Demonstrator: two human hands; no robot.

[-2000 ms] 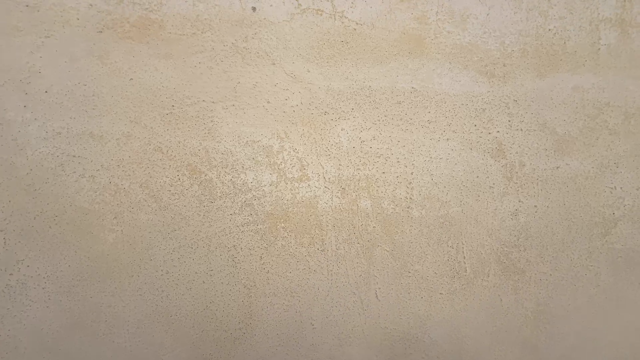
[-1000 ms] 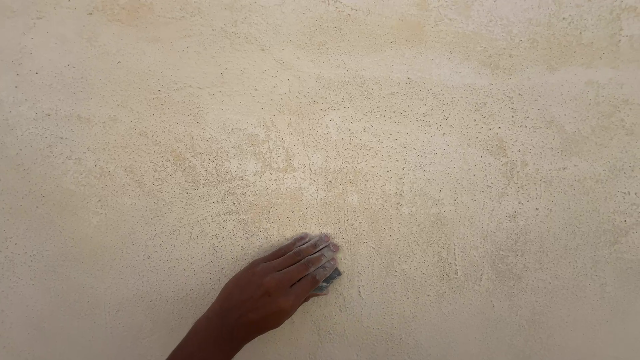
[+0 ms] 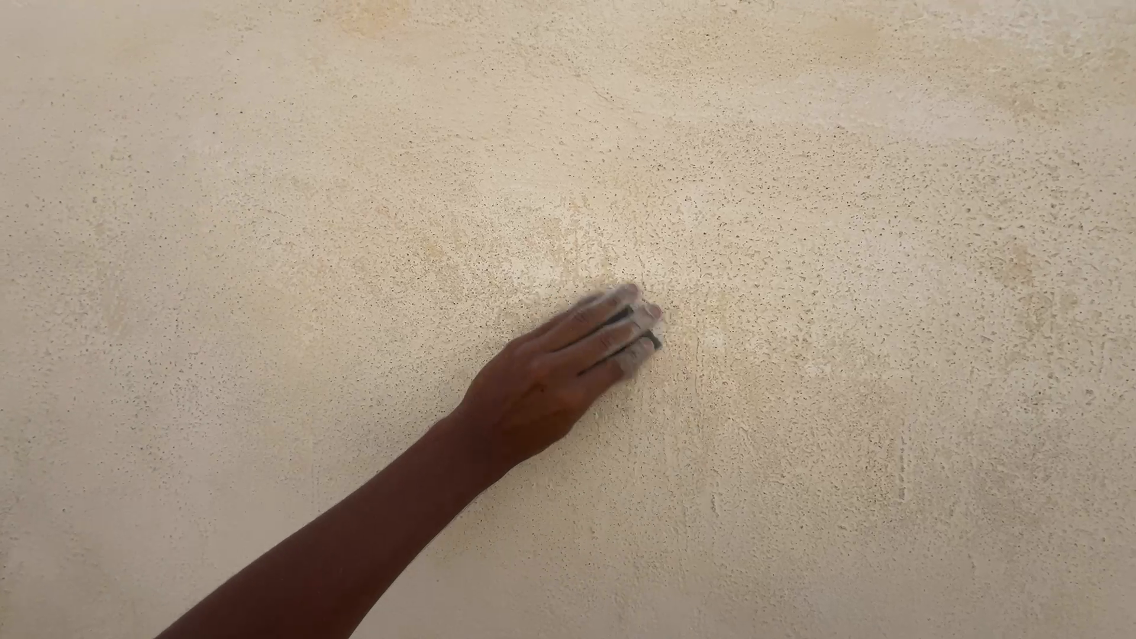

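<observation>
My left hand [image 3: 555,382] lies palm down on a beige plastered wall [image 3: 843,444], slightly below the middle of the view. Its fingers point up and to the right, and pale dust coats their tips. Under the fingers is a small dark, thin piece, possibly sandpaper [image 3: 656,340]; only bits of it show between and beyond the fingertips. The thumb is hidden. My bare forearm reaches in from the lower left. My right hand is out of view.
The wall fills the whole view. Its surface has small pits, yellowish and whitish patches, and rough vertical streaks right of the hand.
Two seconds ago only the wall showed. One second ago my left hand was lower on the wall with the dark piece under its fingers; it has since moved up, and more forearm shows.
</observation>
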